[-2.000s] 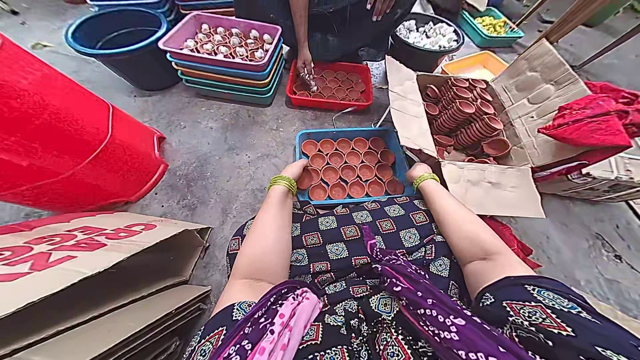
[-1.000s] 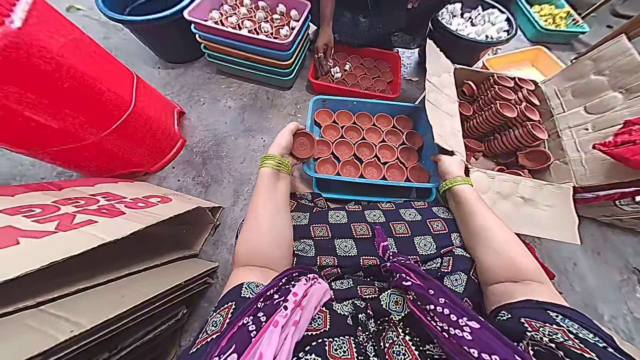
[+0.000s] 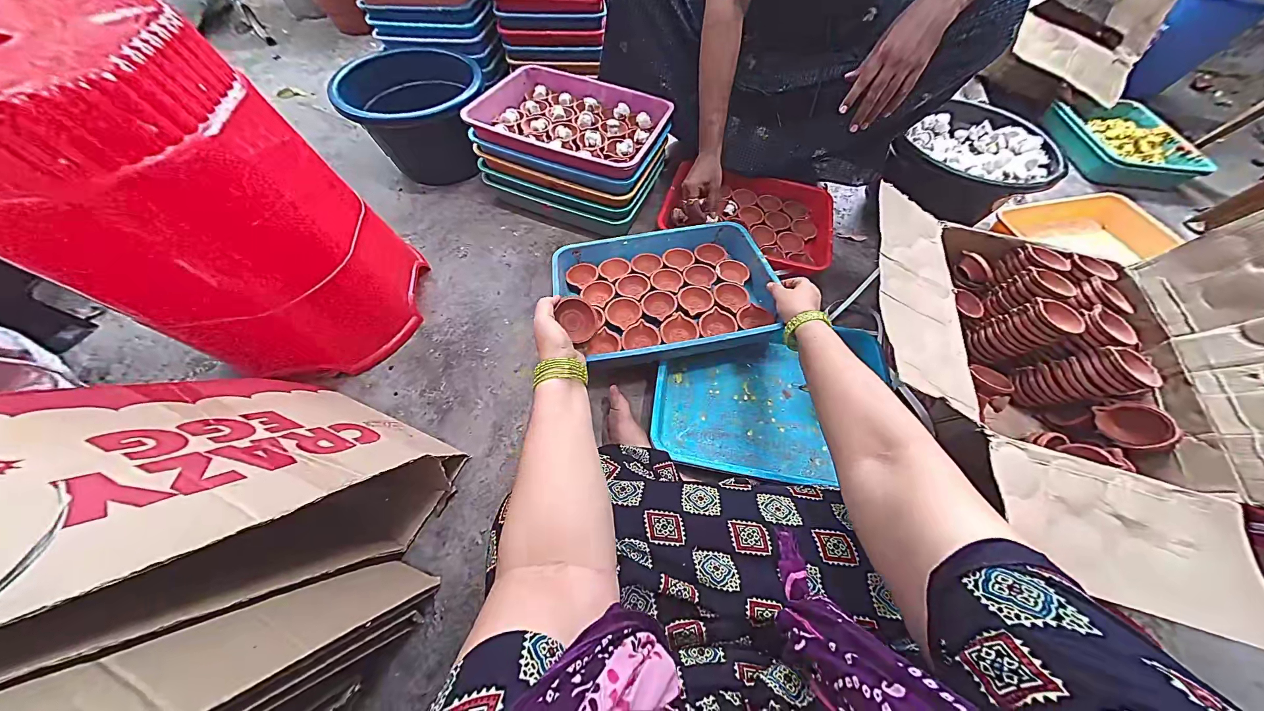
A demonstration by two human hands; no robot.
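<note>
Between my two hands hangs a blue plastic tray (image 3: pixel 660 349) of small clay lamp cups in rows. My left hand (image 3: pixel 553 331) grips its left end, close to one clay cup (image 3: pixel 578 319) that sits over the tray's near left corner. My right hand (image 3: pixel 795 298) holds the right end by the rim. Below, partly under my right forearm, an empty blue tray (image 3: pixel 741 420) lies at my lap. Just beyond the held tray, a co-worker's hand (image 3: pixel 703 183) reaches into a red tray (image 3: pixel 825 222) of clay cups.
An open cardboard box (image 3: pixel 938 326) of stacked clay cups stands at right. Farther back are a pink tray (image 3: pixel 568 158) on stacked trays, a dark tub (image 3: pixel 405 99) and a black tub of white pieces (image 3: pixel 987 153). Flattened cartons (image 3: pixel 227 474) and a red drum-like container (image 3: pixel 227 217) are at left.
The filled blue tray has been lifted and moved away from my lap toward the red tray, uncovering the empty blue tray under it. The clay cup by my left hand appears one second ago.
</note>
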